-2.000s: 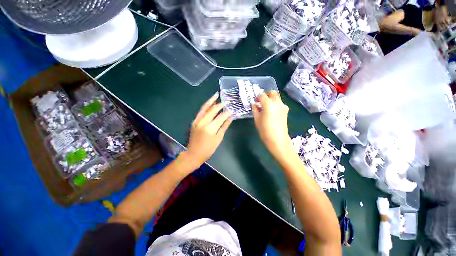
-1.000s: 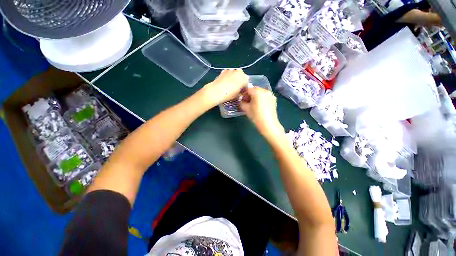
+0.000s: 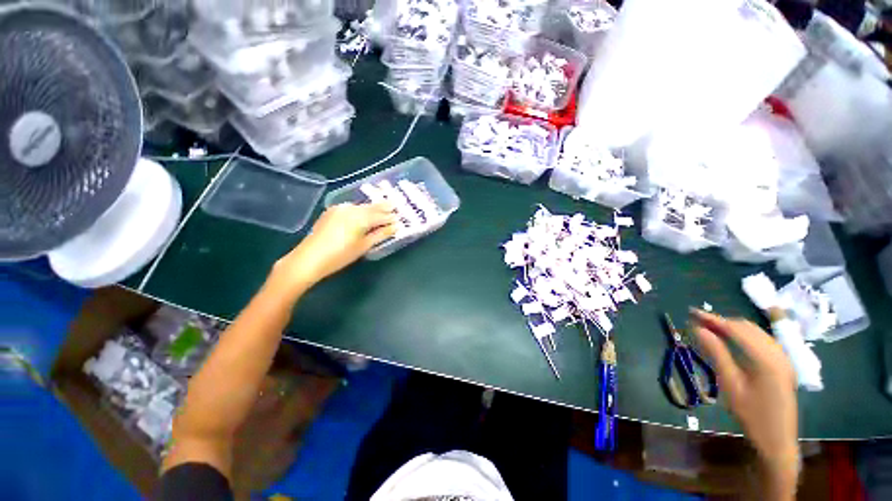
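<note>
A clear plastic box [image 3: 445, 196] stands on the bench left of centre and holds rows of white-headed parts [image 3: 416, 201]. My left hand [image 3: 344, 235] rests with its fingertips over the parts at the box's near left side; whether it grips one cannot be told. My right hand [image 3: 748, 362] is at the right, slightly blurred, fingers apart, with nothing seen in it. It is beside the pliers [image 3: 688, 367] with dark blue handles, not gripping them. A loose pile of white-headed stemmed parts [image 3: 569, 264] lies between the hands. A blue-handled pen-shaped tool [image 3: 607, 396] lies below the pile.
A clear lid [image 3: 262, 194] lies left of the box, near a white fan [image 3: 117, 230]. Stacked clear boxes [image 3: 279, 83] and tubs of white parts [image 3: 509, 147] line the back. A rolled white bundle [image 3: 797, 347] and small tub [image 3: 846, 303] are at right. A carton [image 3: 264, 416] stands below.
The view has turned to the right. My right hand has left the box and moved right to near the pliers. My left hand has moved back to the box's near left side. The pen-shaped tool now shows.
</note>
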